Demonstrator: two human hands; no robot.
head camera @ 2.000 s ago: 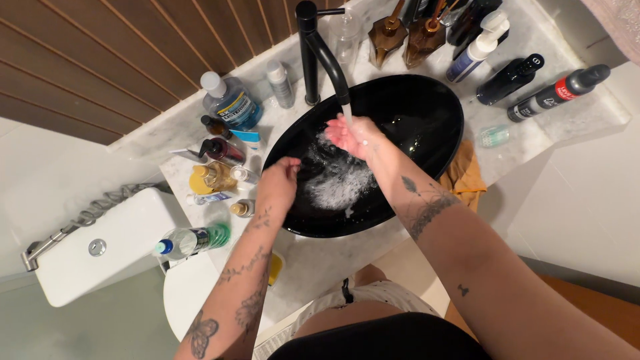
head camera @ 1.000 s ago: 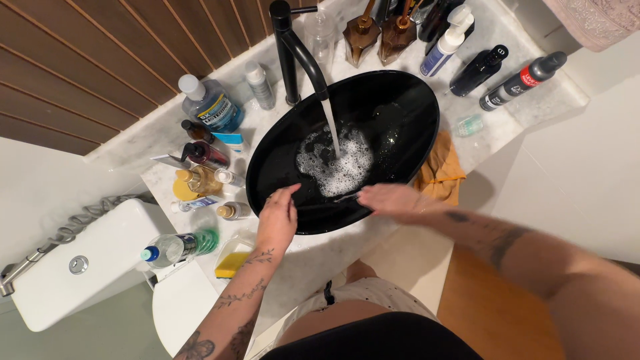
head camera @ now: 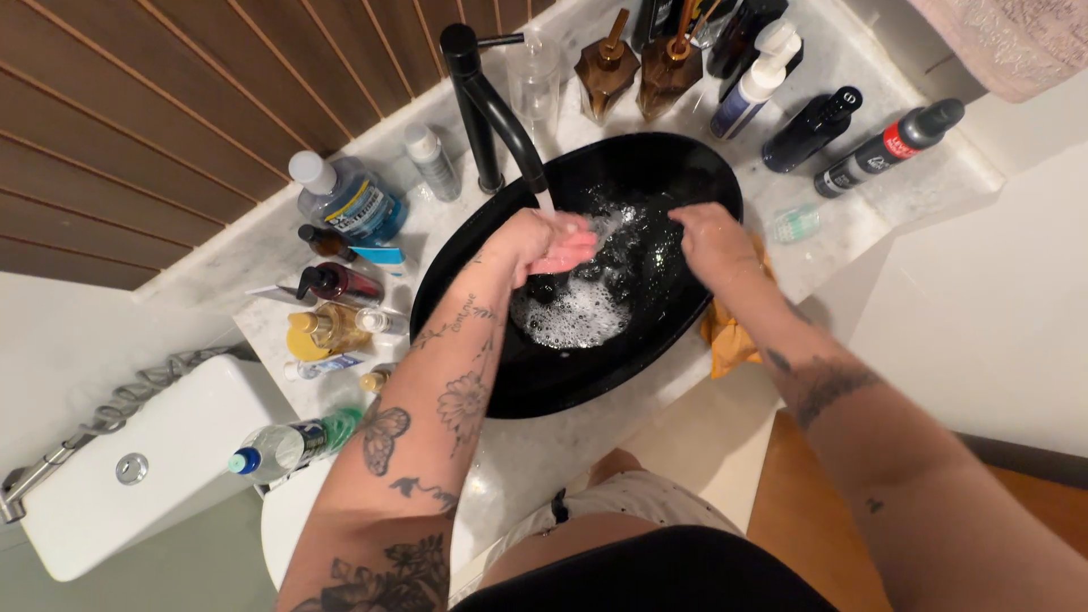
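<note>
Water runs from the black tap onto my left hand, which is held palm up under the spout with nothing in it. My right hand hovers over the right side of the oval black basin, fingers a little curled, holding nothing. White foam floats in the basin just below my left hand. An orange cloth lies at the basin's right edge, partly hidden by my right forearm.
Left of the basin stand a mouthwash bottle, a red pump bottle and several small bottles. A clear plastic bottle is near the toilet tank. Brown glass bottles and a spray can stand behind and to the right.
My left hand has moved from the basin's near edge into the stream. My right hand, under the tap two seconds ago, is now over the basin's right side.
</note>
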